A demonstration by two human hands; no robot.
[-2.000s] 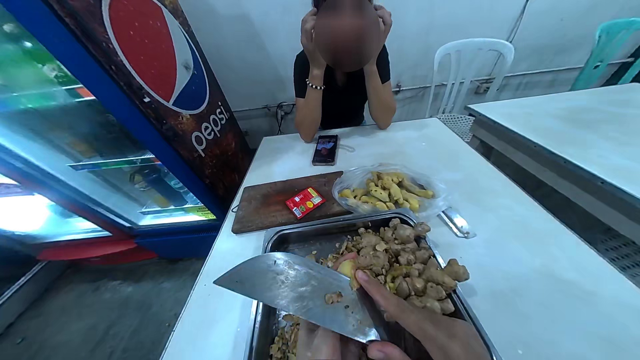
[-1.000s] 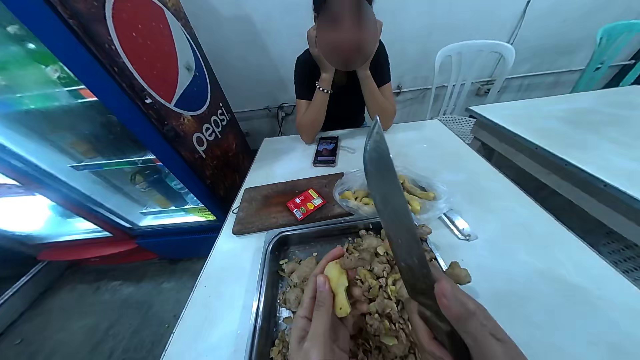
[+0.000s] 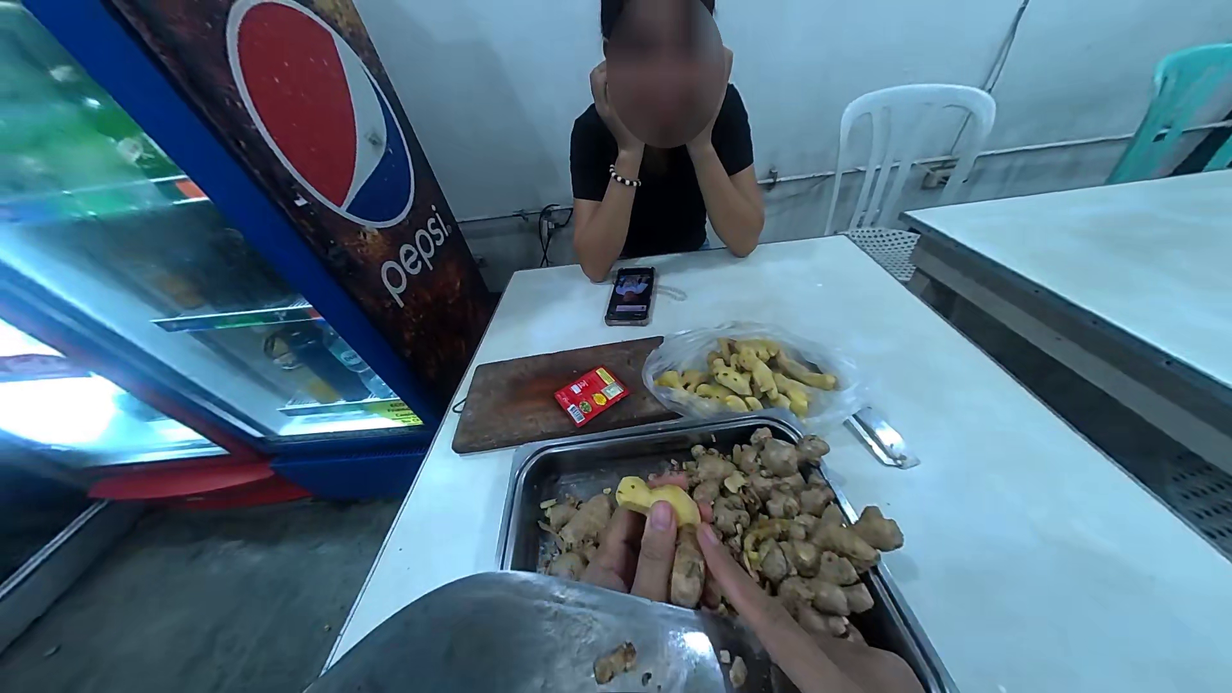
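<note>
My left hand (image 3: 643, 558) holds a piece of ginger (image 3: 664, 500), its upper part peeled yellow, over a steel tray (image 3: 520, 510). The wide blade of a large knife (image 3: 539, 630) lies across the near side, bits of peel stuck to it. My right hand (image 3: 799, 630) is behind the blade's right end, index finger stretched out to the ginger; the knife's handle is out of sight. Unpeeled ginger roots (image 3: 808, 549) and peel fill much of the tray. Beyond it, a clear plastic bag (image 3: 835, 371) holds peeled ginger (image 3: 751, 375).
A wooden cutting board (image 3: 510, 399) with a red packet (image 3: 591, 396) lies behind the tray. A metal utensil (image 3: 881, 438) is beside the bag. Across the white table (image 3: 972, 481), a person (image 3: 664, 192) leans on both elbows behind a phone (image 3: 630, 295). A drinks fridge (image 3: 318, 318) stands left.
The knife has swung from pointing up, a second ago, to lying low with its blade toward the left. My right index finger now reaches the ginger in my left hand.
</note>
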